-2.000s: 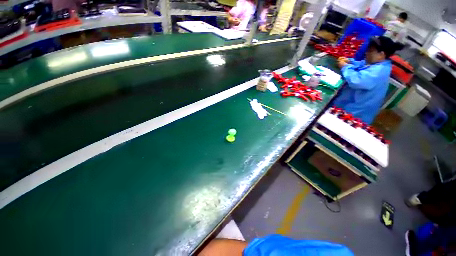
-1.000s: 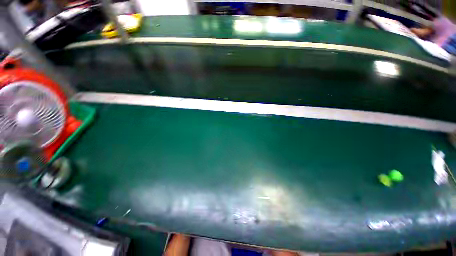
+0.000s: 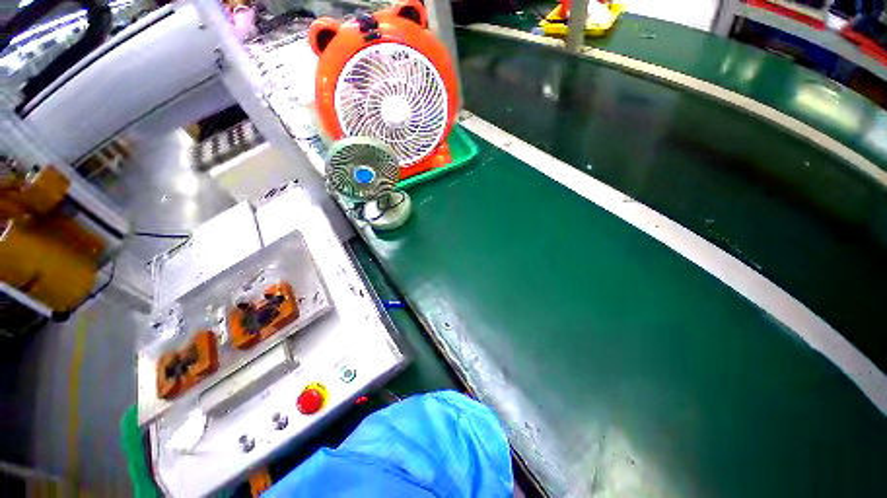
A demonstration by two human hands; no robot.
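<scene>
Neither of my hands shows; only a blue sleeve (image 3: 413, 449) is at the bottom centre, between the machine and the bench. The white fixture machine (image 3: 370, 340) stands at the left. Two orange blocks with black centres, one nearer (image 3: 187, 365) and one farther (image 3: 264, 315), sit on its metal plate. A red knob (image 3: 311, 398) and small round buttons are on its front. The green bench top (image 3: 554, 292) runs along the right of the machine.
A large orange-red fan with bear ears (image 3: 394, 109) stands at the bench's far end on a green tray (image 3: 465, 148). A small grey-green fan (image 3: 363, 174) is before it. A white strip (image 3: 671, 236) borders the darker conveyor (image 3: 622, 126). Brown boxes (image 3: 49, 248) are at far left.
The view has swung left from the bench and neighbouring worker to the machine and fans. The light-green balls and white scrap are out of view. The forearm skin seen earlier no longer shows.
</scene>
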